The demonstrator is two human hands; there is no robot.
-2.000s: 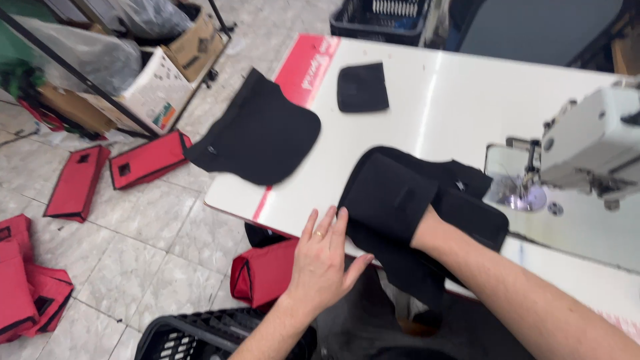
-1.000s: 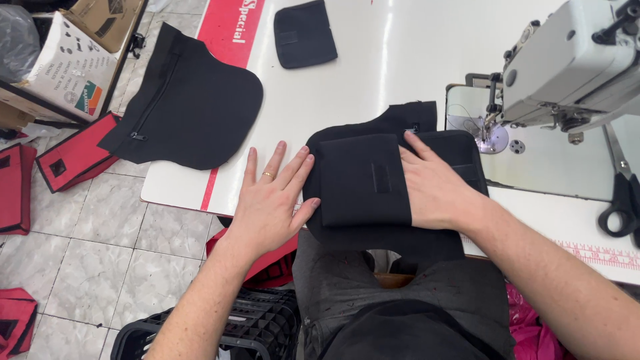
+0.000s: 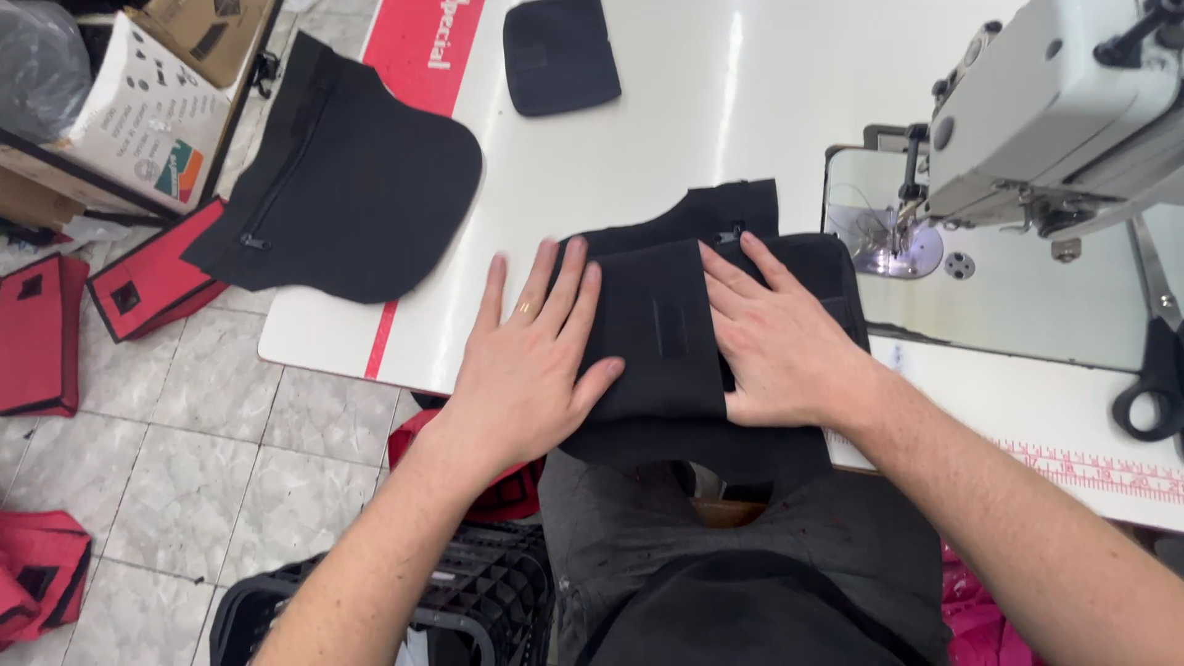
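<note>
My left hand lies flat, fingers apart, over the left edge of a folded black fabric piece at the table's front edge. A hook-and-loop strip shows on its upper layer. My right hand presses on the black layers at the fold's right edge, the fingertips near a zipper pull. To the left, a black fabric panel with a zipper overhangs the table's left edge. A small black fabric flap lies further back. The sewing machine stands to the right, its needle area beside the fabric.
Black-handled scissors lie on the white table at the right, above a printed red ruler scale. Below the table's left part is a black plastic basket. Red fabric pieces are on the tiled floor beside a cardboard box.
Two seconds ago my left hand was at the fabric's lower left corner; it now lies on its left edge. The right hand stays on the folded piece. The view has shifted.
</note>
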